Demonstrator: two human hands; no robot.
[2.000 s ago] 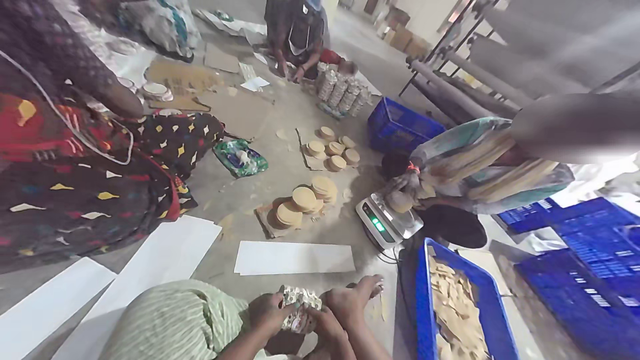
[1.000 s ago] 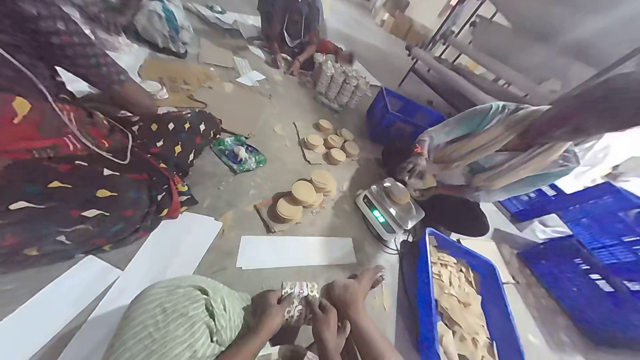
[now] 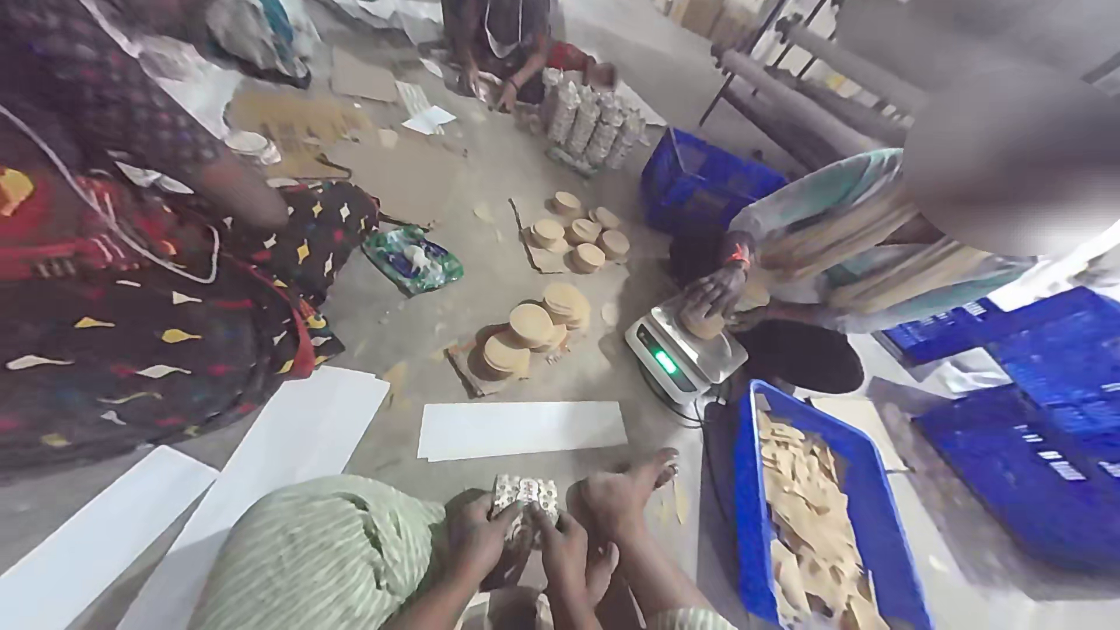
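Note:
A small packet in patterned paper (image 3: 525,496) is held low in the middle of the view, just beyond my lap. My left hand (image 3: 479,534) grips its left side, the thumb on top. On its lower right side are the fingers of my right hand (image 3: 560,542). A bare foot (image 3: 617,499) rests right beside my right hand. Flat on the floor past the packet lie white paper strips (image 3: 523,429). Farther off, stacks of round tan discs (image 3: 531,325) stand on a piece of cardboard. What the packet contains is hidden.
At right, a co-worker's hand (image 3: 713,302) touches discs on a digital scale (image 3: 674,363). A blue crate (image 3: 906,560) of tan pieces stands nearer. More discs (image 3: 584,231), wrapped rolls (image 3: 584,122) and a blue crate (image 3: 691,175) are farther away. Long white sheets (image 3: 262,472) lie left; other people sit around.
The packet stays in both my hands, while my fingers have shifted on it. The co-worker's hand has moved onto the discs on the scale since one second ago.

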